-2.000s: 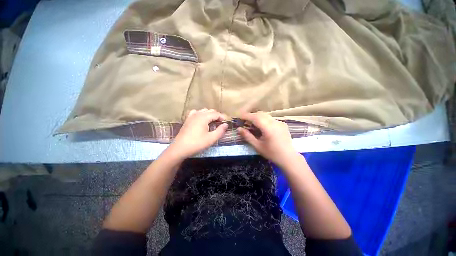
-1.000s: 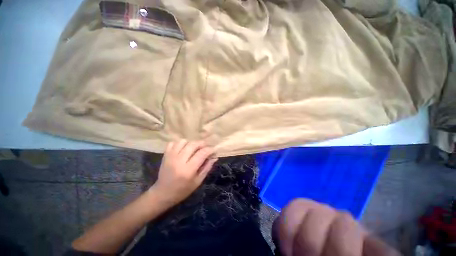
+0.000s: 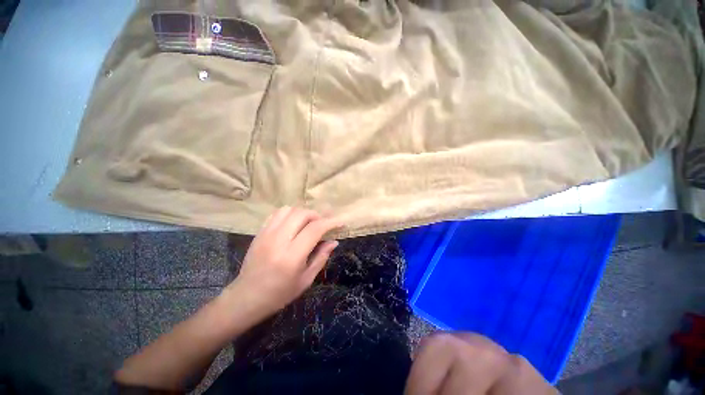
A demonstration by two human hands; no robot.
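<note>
The tan jacket (image 3: 433, 131) lies spread on the table, outside up, its hem along the front edge. The plaid pocket flap (image 3: 212, 36) is flipped up with a snap on it, above the patch pocket (image 3: 185, 127). My left hand (image 3: 287, 251) pinches the hem between thumb and fingers, near the side seam. My right hand (image 3: 475, 369) is low at the bottom edge of the picture, partly cut off, off the jacket, fingers curled. I cannot tell whether it holds anything.
The pale blue table (image 3: 39, 131) shows left of the jacket. A blue plastic bin (image 3: 518, 285) stands below the table edge at right. My dark lap (image 3: 332, 324) is covered with thread scraps. More cloth (image 3: 692, 166) is at the far right. Speckled floor tiles show on both sides.
The hem's plaid inside is turned out of sight and the tan outside now shows. My right hand has left the hem and come down towards me. My left hand stays on the hem.
</note>
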